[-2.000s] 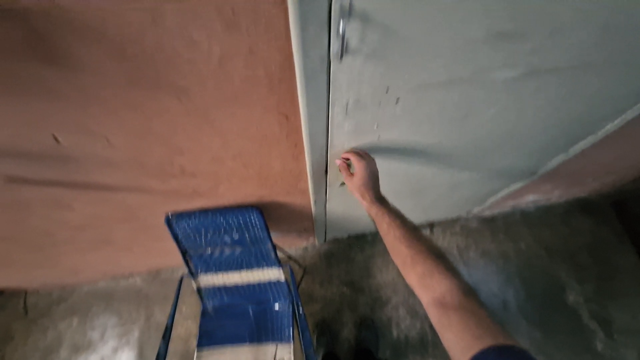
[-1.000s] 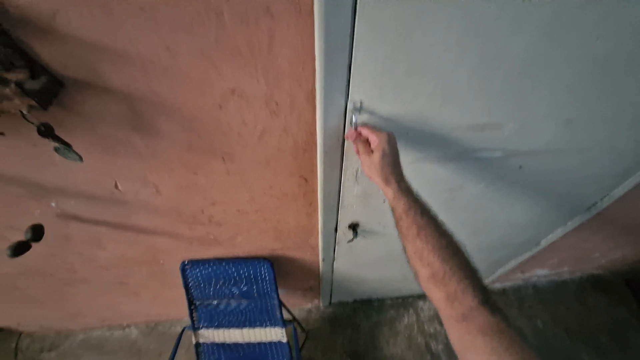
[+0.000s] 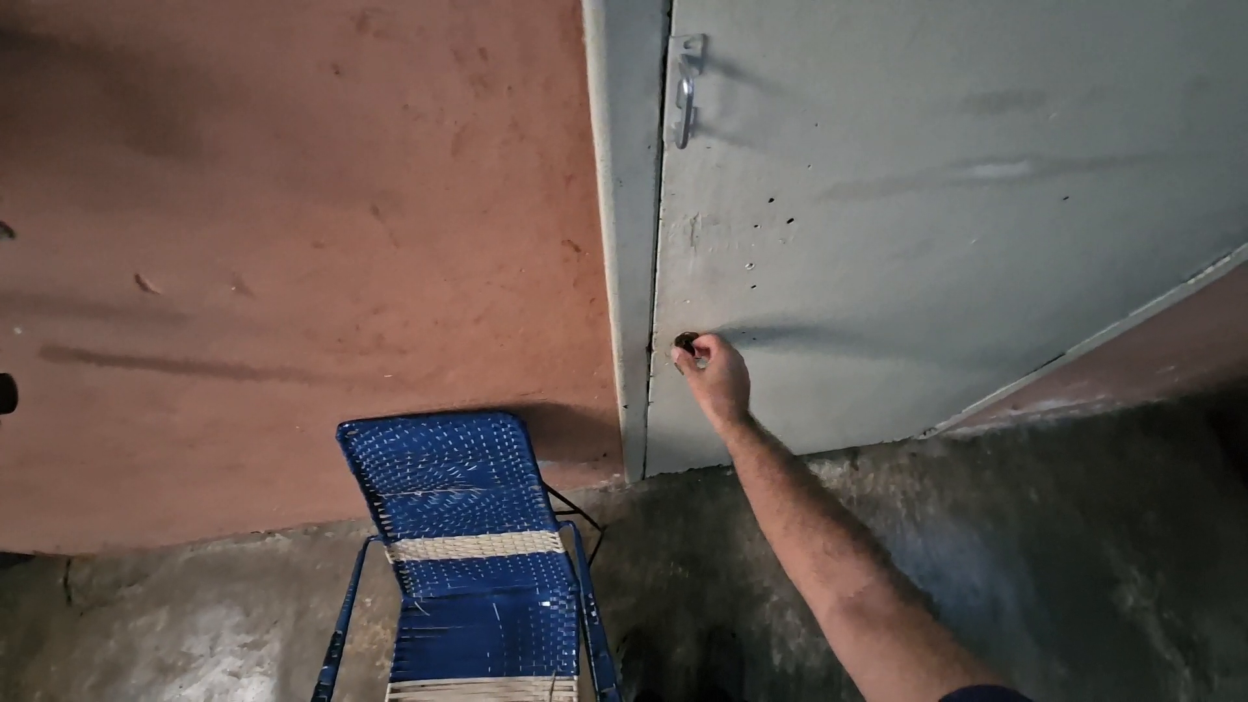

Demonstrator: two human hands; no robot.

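Note:
My right hand point(image 3: 720, 378) reaches out to the lower left part of a grey door point(image 3: 926, 244). Its thumb and fingers pinch a small dark knob or key fitting point(image 3: 686, 341) near the door's edge. Higher on the same door is a metal latch point(image 3: 685, 93) with a hanging shackle or bolt handle. Several small holes mark the door between latch and hand. My left hand is out of view.
A blue and white woven chair point(image 3: 453, 487) stands on the concrete floor point(image 3: 205, 614), left of my arm. Behind it is an orange-brown wall point(image 3: 292, 244), which meets the pale door frame point(image 3: 624, 244).
One second ago my right hand was up at the metal latch; it has moved down to the dark fitting. Two seconds ago it was also at the lower spot.

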